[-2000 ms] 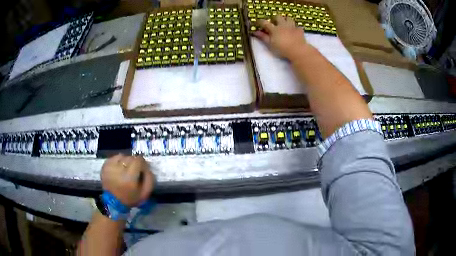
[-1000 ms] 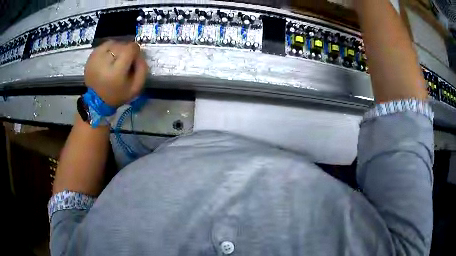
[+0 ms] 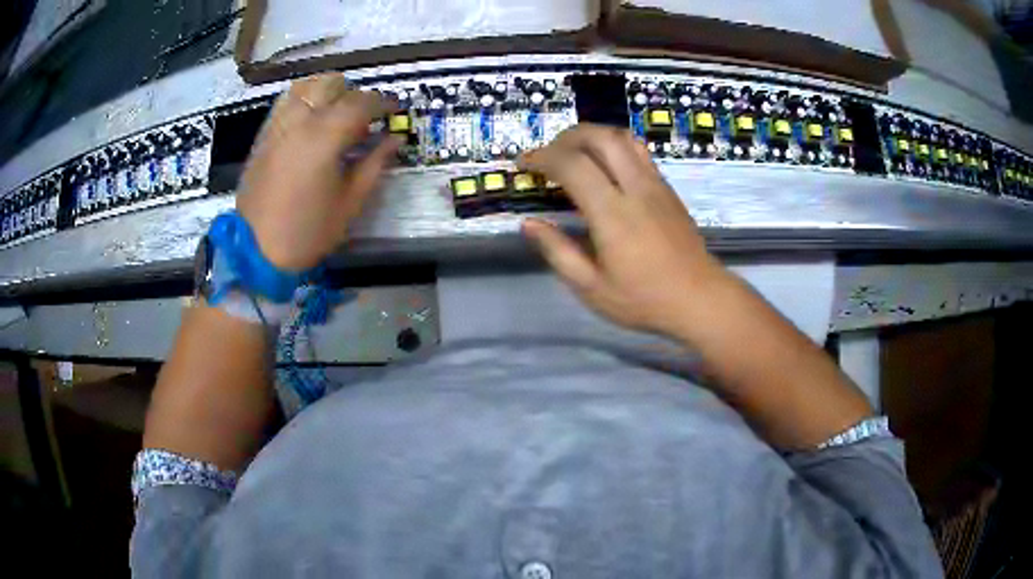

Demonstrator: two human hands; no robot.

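Note:
A row of yellow-topped transformers [image 3: 494, 183] lies along the metal rail. My right hand [image 3: 634, 232] is at its right end, fingers over the row and thumb at its near side; they cover that end. My left hand [image 3: 306, 187] is over the left part of the circuit board panel [image 3: 487, 122]. Its fingertips are beside a yellow-topped transformer [image 3: 399, 122] on that panel; blur hides whether they grip it. Blue parts and dark capacitors show on the rest of this panel, without yellow tops.
The silver rail [image 3: 770, 209] runs across the front. A panel with yellow transformers [image 3: 748, 127] is to the right, past a black spacer [image 3: 600, 102]. Panels without yellow tops [image 3: 136, 172] are to the left. Two carton trays [image 3: 419, 53] stand behind, their white lining showing.
My right hand has come from the trays to the rail, where a transformer row now lies. My left hand has moved from the rail onto the panel, where a yellow top now shows. The view has shifted.

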